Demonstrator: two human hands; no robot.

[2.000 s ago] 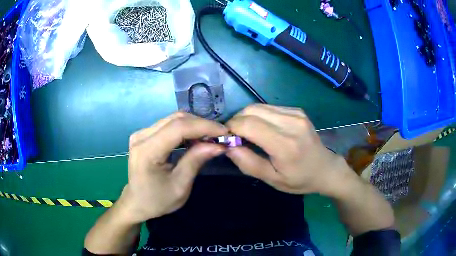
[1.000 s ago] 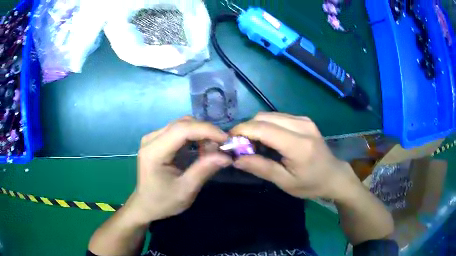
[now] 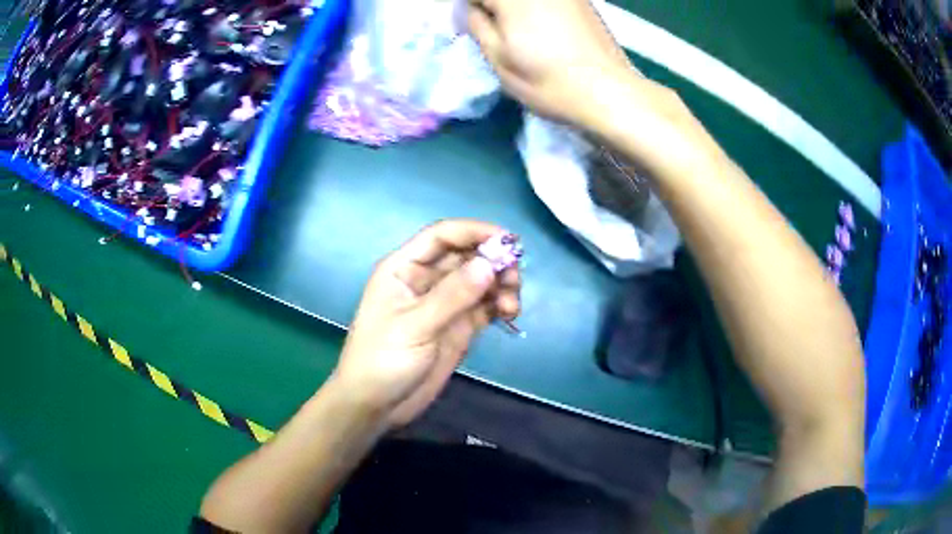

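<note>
My left hand [image 3: 423, 313] is shut on a small pink unit [image 3: 500, 251], held between thumb and fingers over the front part of the bench. A short thin wire end hangs below the fingers. My right hand [image 3: 548, 52] is at the top of the view, over the clear plastic bag [image 3: 444, 68]; its fingertips are cut off or hidden, so I cannot tell if it holds anything. Pink pieces [image 3: 371, 110] show through the bag. The white screw bag [image 3: 572, 198] stands partly under my right forearm, with screws [image 3: 618, 188] inside.
The left blue tray [image 3: 256, 156] is full of black parts with red wires. The right blue tray [image 3: 887, 344] stands at the right edge. A row of pink units [image 3: 840, 240] lies beside it. A dark flat pad [image 3: 642, 329] and a black cord [image 3: 718, 381] lie near the front edge.
The view has swung left. My right hand has let go of the pink unit and moved up to the clear bag. My left hand keeps the unit. The screwdriver is out of sight.
</note>
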